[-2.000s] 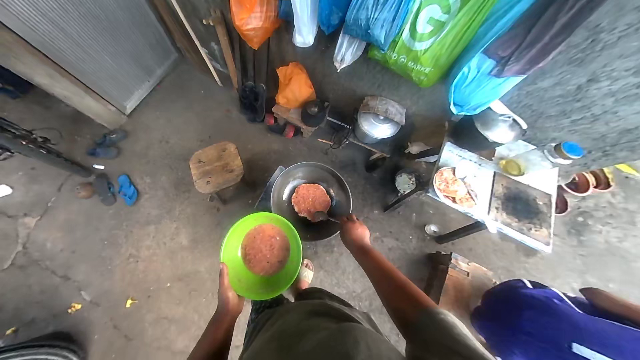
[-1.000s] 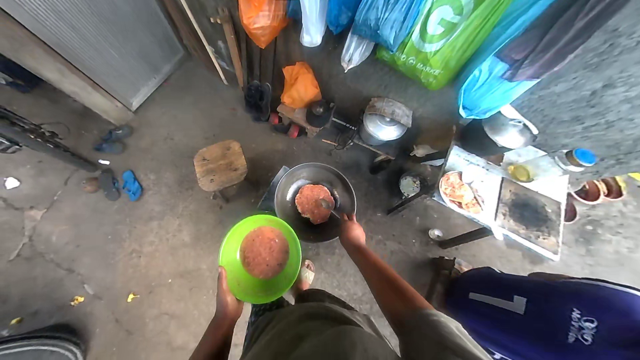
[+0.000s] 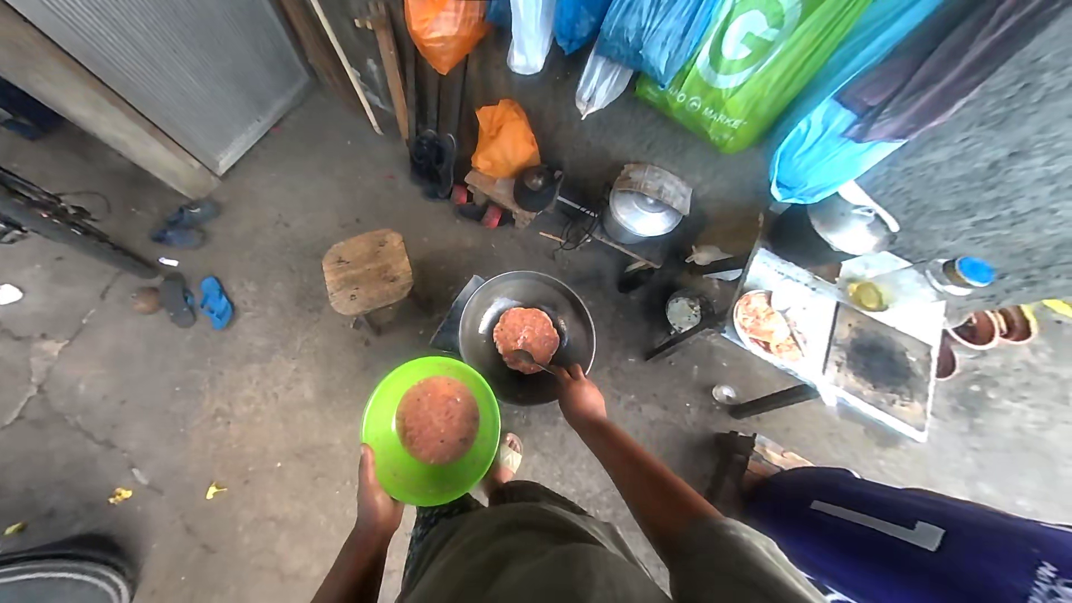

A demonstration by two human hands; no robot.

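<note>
My left hand [image 3: 377,496] grips the lower left rim of a green plastic bowl [image 3: 375,419], which holds a round mass of pinkish-orange mixture [image 3: 437,420]. My right hand [image 3: 582,394] is closed around the handle of a metal spoon [image 3: 526,358]. The spoon's tip rests on a roundish, flattened portion of similar mixture [image 3: 525,331] inside a wide metal pan [image 3: 578,314]. This pan stands just beyond the bowl, to its upper right. What supports the pan is mostly hidden; a dark flat edge shows at its left.
A wooden stool [image 3: 368,272] stands left of the pan. To the right, a low table [image 3: 821,364] bears a plate of food [image 3: 766,325] and a jar with a blue lid [image 3: 974,271]. A person in a purple shirt [image 3: 888,523] is at the lower right. A lidded pot [image 3: 643,215] stands ahead.
The person in the purple shirt has moved left into view at the lower right. My hands still hold the bowl and spoon in much the same places.
</note>
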